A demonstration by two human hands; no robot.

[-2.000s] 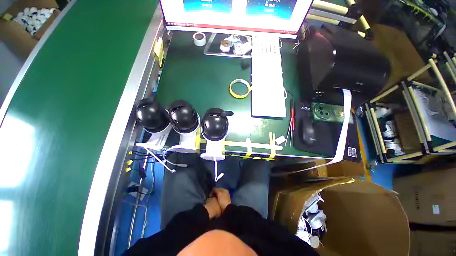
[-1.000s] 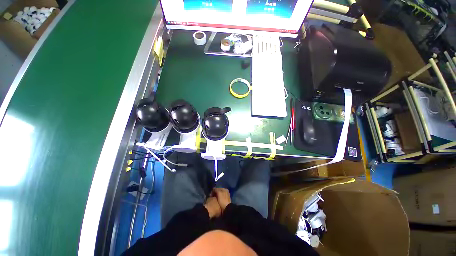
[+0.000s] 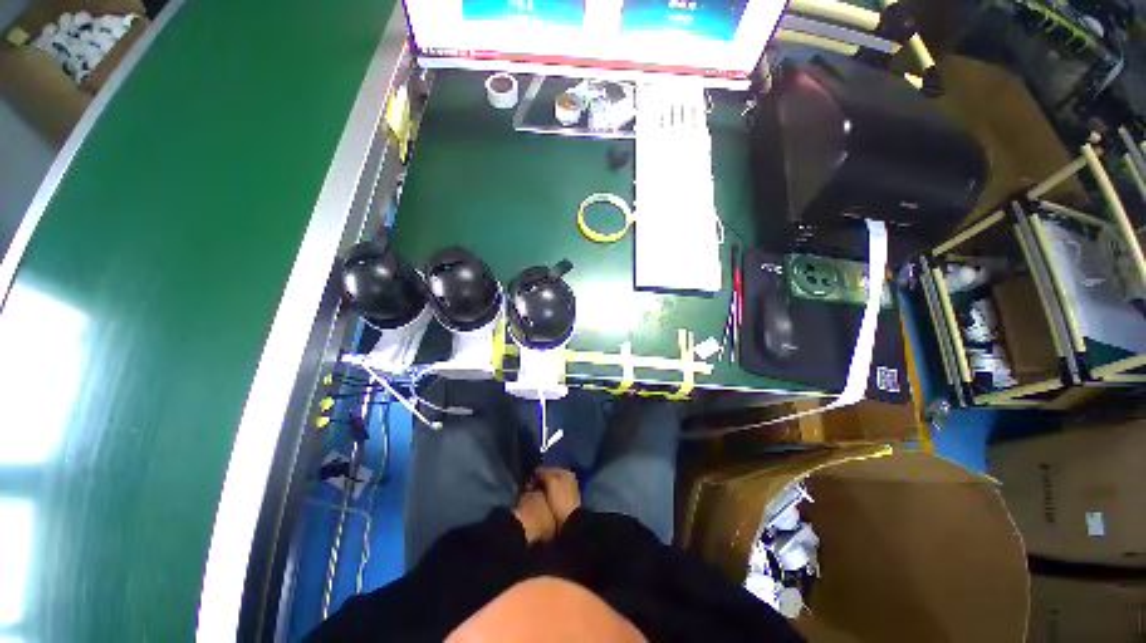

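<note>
Three security cameras with black ball heads and white bases stand in a row at the bench's front left edge: a left one, a middle one and a right one. A small dark tab sticks out from the top of the right one. Thin white cables with plugs hang from their bases. My left hand and my right hand rest together in my lap, below the bench edge and away from the cameras. The fingers overlap and are small in view, so their exact pose is unclear.
A lit monitor stands at the back, with a white keyboard before it. A yellow tape roll lies mid-bench. A black mouse and label printer are at right. A green conveyor runs left; an open carton stands lower right.
The right camera's black head has turned, so its small tab now points further up. My hands stay together in my lap.
</note>
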